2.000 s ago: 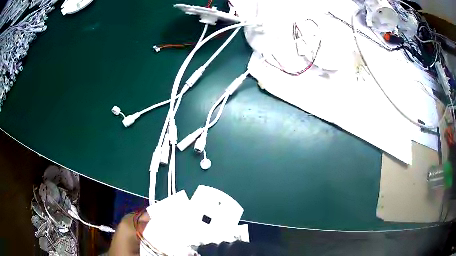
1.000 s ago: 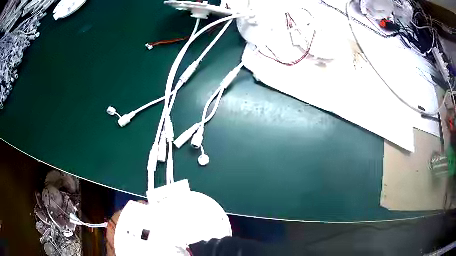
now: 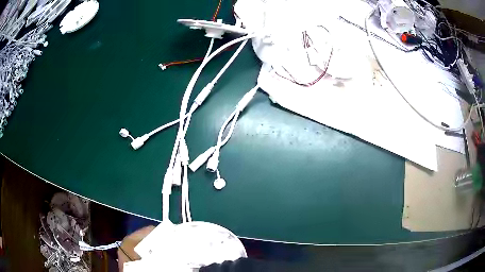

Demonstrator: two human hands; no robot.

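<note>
A white round base [image 3: 210, 239] is at the bench's front edge, cut off by the bottom of the picture. My left hand [image 3: 137, 245] holds it at its left side; the fingers are mostly hidden behind it. A dark blurred shape [image 3: 228, 265] lies over its lower edge, and my right hand cannot be made out. White pigtail cables [image 3: 183, 159] lie on the green bench from the base's top edge up to more white bases at the back. Another pigtail [image 3: 230, 125] with a small round cap [image 3: 219, 183] lies beside them.
White paper sheets [image 3: 372, 119] cover the back right, over a tan mat [image 3: 433, 199] with a solder spool [image 3: 463, 180]. Bundled white cables [image 3: 21, 58] and a white disc [image 3: 80, 16] are at the back left. White parts [image 3: 64, 228] fill a container below the edge.
The base in my left hand has turned: its small dark square cutout, visible earlier, no longer shows. The bench view has shifted slightly. The cables on the bench lie much as before.
</note>
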